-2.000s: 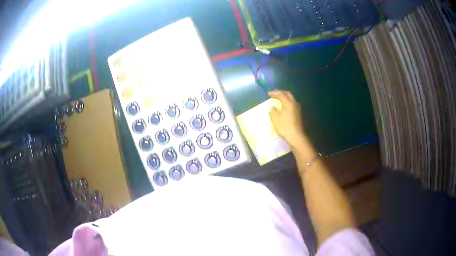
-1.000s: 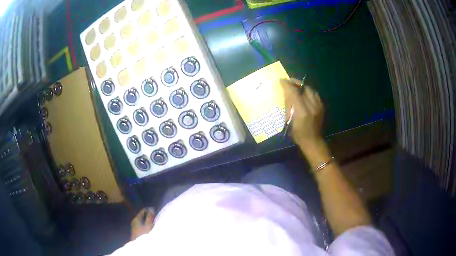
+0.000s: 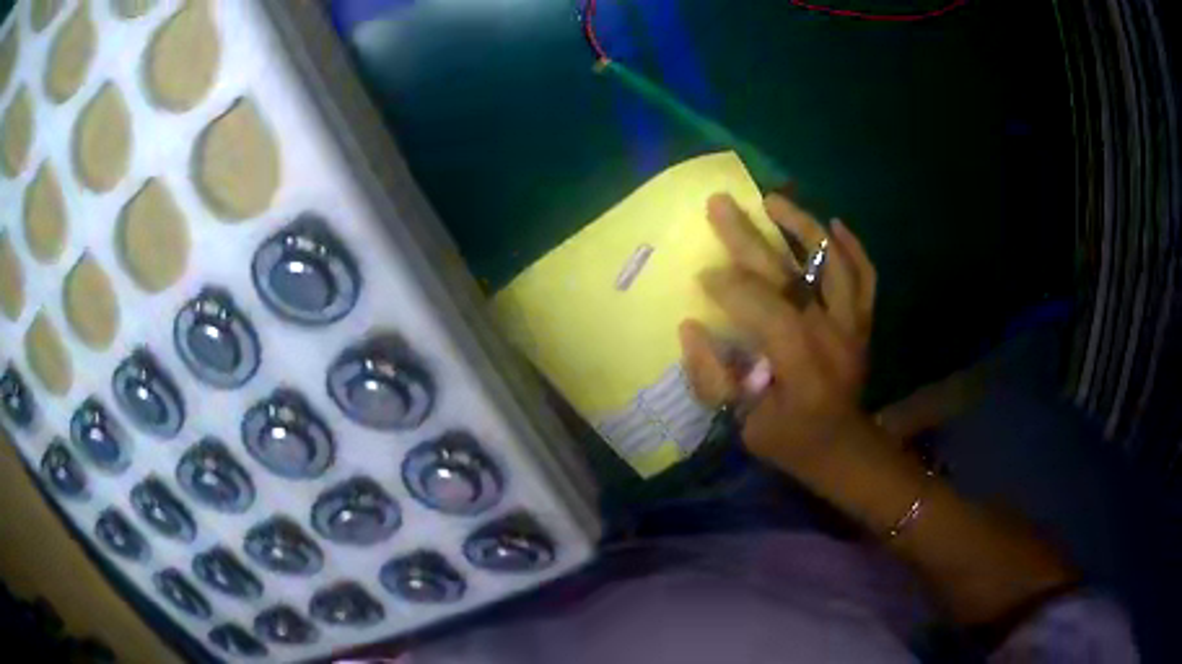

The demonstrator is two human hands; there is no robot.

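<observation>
My right hand (image 3: 791, 337) lies over the right side of the yellow label slip (image 3: 590, 305) on the green mat. It holds a slim pen-like thing (image 3: 814, 265); a shiny part shows between the fingers, and the rest is mostly hidden and blurred. The slip has a small mark in its middle and printed boxes at its lower edge. The white foam tray (image 3: 389, 272) stands at the left, its front rows filled with round dark speaker units (image 3: 376, 380) and its far cut-outs empty. My left hand is not in view.
The green-handled test probe (image 3: 674, 106) lies beyond the slip, one end near my right fingers, with a thin red wire (image 3: 592, 29). A tall layered stack (image 3: 1115, 234) stands at the right edge. Tan cardboard (image 3: 52, 545) shows at lower left.
The view has moved closer to the tray and slip. My right hand stays at the slip's right side, fingers now spread further over it. My left hand, at lower left before, has left the picture.
</observation>
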